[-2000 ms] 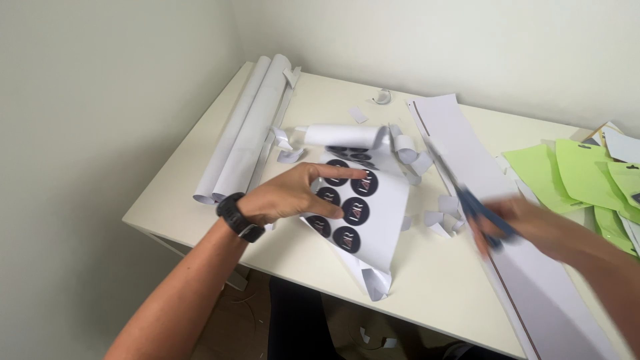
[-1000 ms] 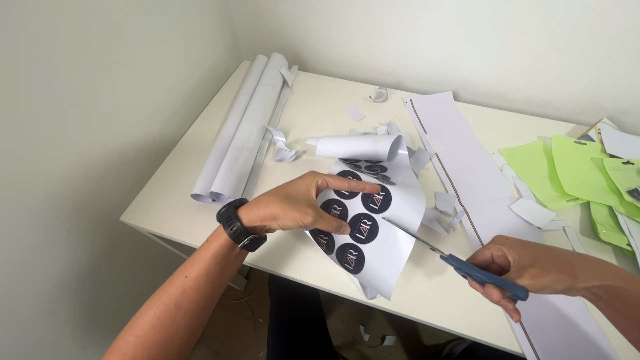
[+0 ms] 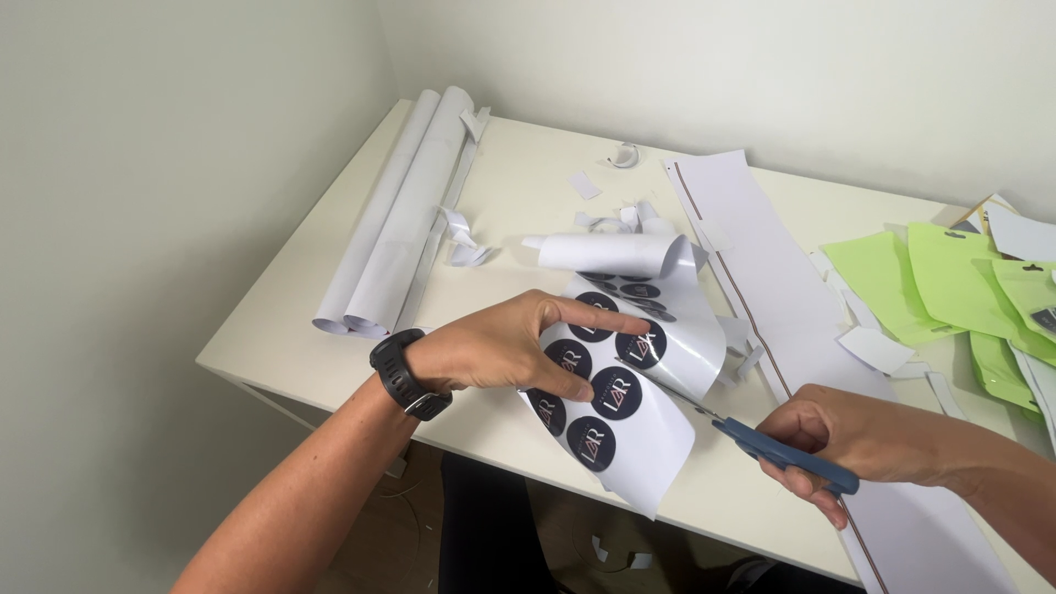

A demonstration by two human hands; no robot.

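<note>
A white sheet of round black stickers (image 3: 660, 429) lies near the front edge of the desk, its far end curled into a roll. My left hand (image 3: 528, 342), with a black watch on its wrist, presses the sheet with thumb and index finger spread on the stickers; its other fingers are hidden. In my right hand (image 3: 817, 450) are the blue-handled scissors (image 3: 784, 462). Their blades lie in a cut that enters the sheet from its right edge and runs between two stickers toward my left index finger.
Two long white paper rolls (image 3: 412, 206) lie along the desk's left side. Paper scraps (image 3: 466, 239) are scattered about the sheet. A long white strip with a brown line (image 3: 742, 247) crosses the desk on the right, beside green pouches (image 3: 949, 280) and more paper.
My right hand has brought the scissors from over the long strip to the sheet, then farther into it. A cut now parts the sheet's right side. My left hand stays on the stickers.
</note>
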